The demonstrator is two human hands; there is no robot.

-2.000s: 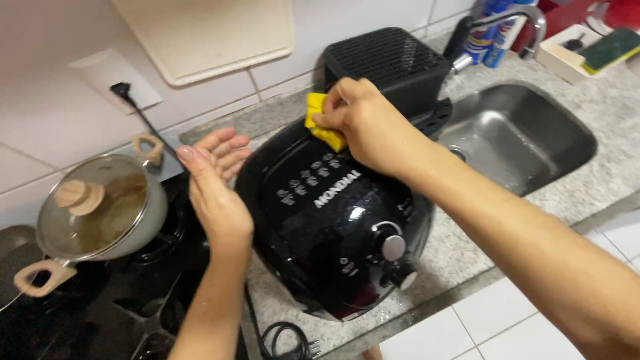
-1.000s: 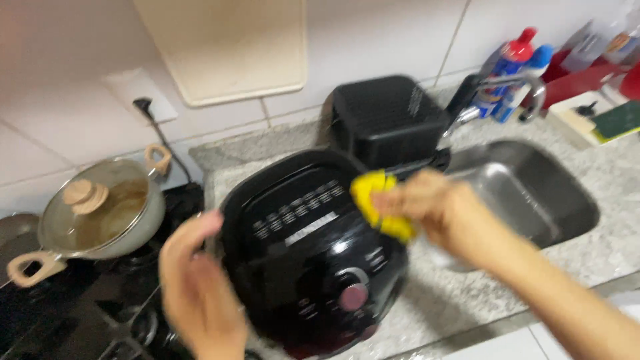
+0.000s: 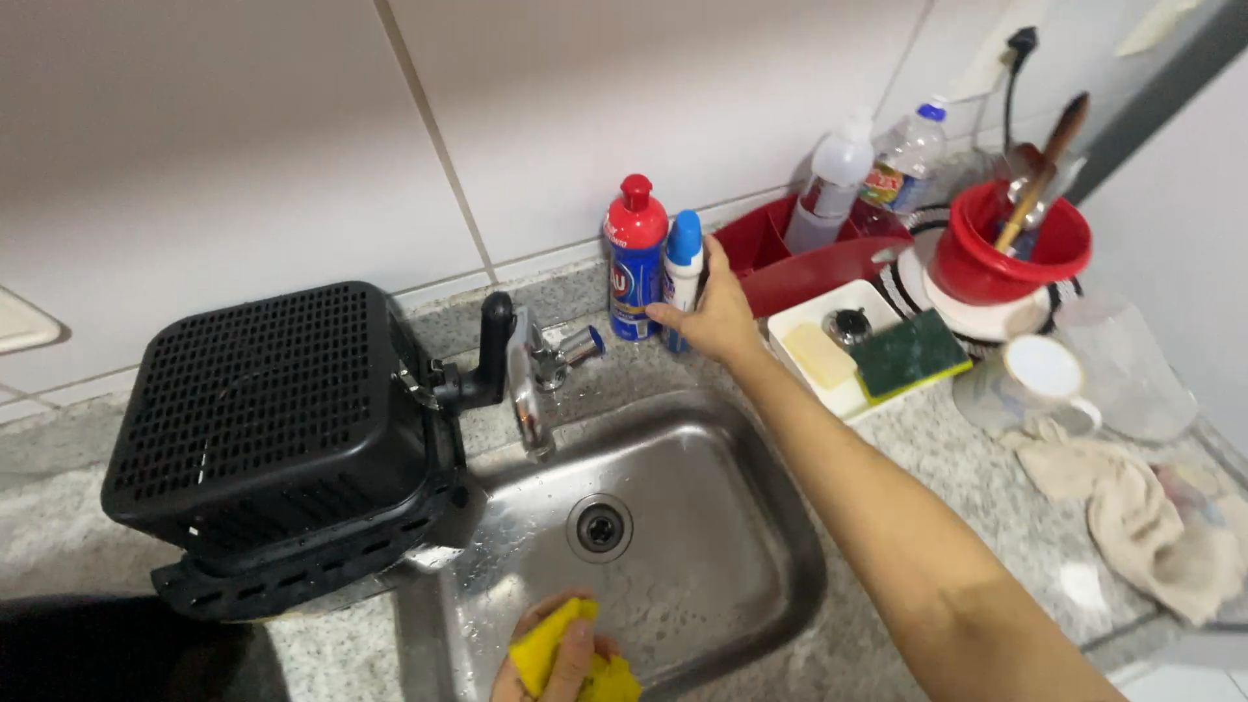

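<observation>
My right hand (image 3: pixel 717 307) reaches across the sink to the back of the counter, its fingers around a small white bottle with a blue cap (image 3: pixel 682 278). Touching or close beside that bottle stands a blue bottle with a red cap (image 3: pixel 636 258). Low in the view, my left hand (image 3: pixel 561 658) holds a crumpled yellow cloth (image 3: pixel 546 648) over the near edge of the stainless steel sink (image 3: pixel 673 497). Left of the sink, the black air fryer basket (image 3: pixel 253 400) rests upside down. Only a dark part of the air fryer (image 3: pixel 127 648) shows at the lower left.
The chrome faucet (image 3: pixel 526 390) rises behind the sink. To the right are a white tray (image 3: pixel 848 405) with a green and yellow sponge (image 3: pixel 912 356), a red caddy (image 3: pixel 829 278) with bottles, a red utensil pot (image 3: pixel 1009 244), a mug (image 3: pixel 1024 385) and a beige cloth (image 3: pixel 1131 507).
The view has swung right to the sink. The yellow cloth has passed from my right hand to my left. My right hand has left the air fryer and is now at the white bottle.
</observation>
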